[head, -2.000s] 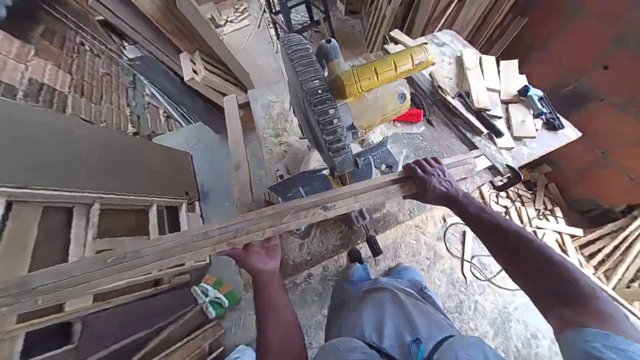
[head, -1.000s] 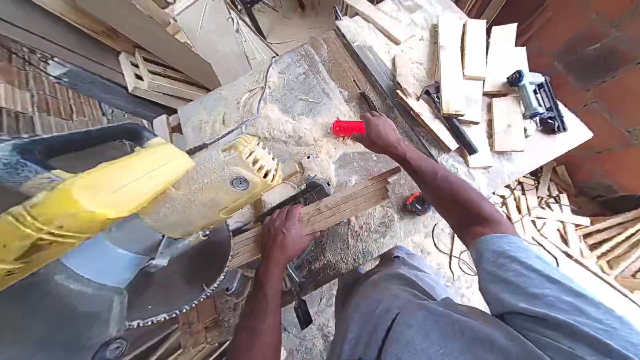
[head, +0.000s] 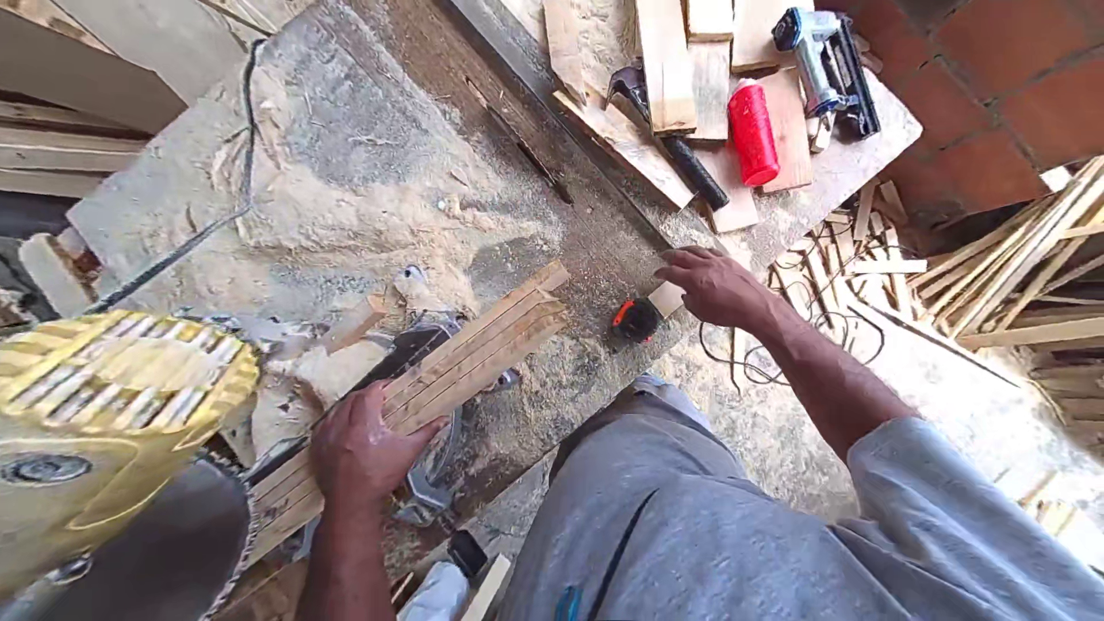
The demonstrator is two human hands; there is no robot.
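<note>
My left hand (head: 366, 444) grips a bundle of several long wooden strips (head: 474, 349) lying across the miter saw's base, their ends pointing up and right. At the lower left stands the yellow miter saw (head: 95, 457) with its round toothed blade (head: 164, 543) beside the strips. My right hand (head: 709, 283) is at the bench edge, fingers bent over a small pale wood block (head: 666, 299); whether it grips the block I cannot tell. Touching or close to that block is a black and orange tape measure (head: 636, 320).
On the bench (head: 388, 190), covered in sawdust, lie a thin dark rod (head: 520, 142) and a cable (head: 247, 164). Short boards (head: 666, 69), a claw hammer (head: 694, 172), a red bottle (head: 753, 134) and a nail gun (head: 824, 69) are at the upper right. Wood offcuts (head: 1026, 267) are piled at the right.
My right hand has left the red bottle, which now lies on the boards, and has moved down to the bench edge by the tape measure. My left hand stays on the strips. The view has shifted.
</note>
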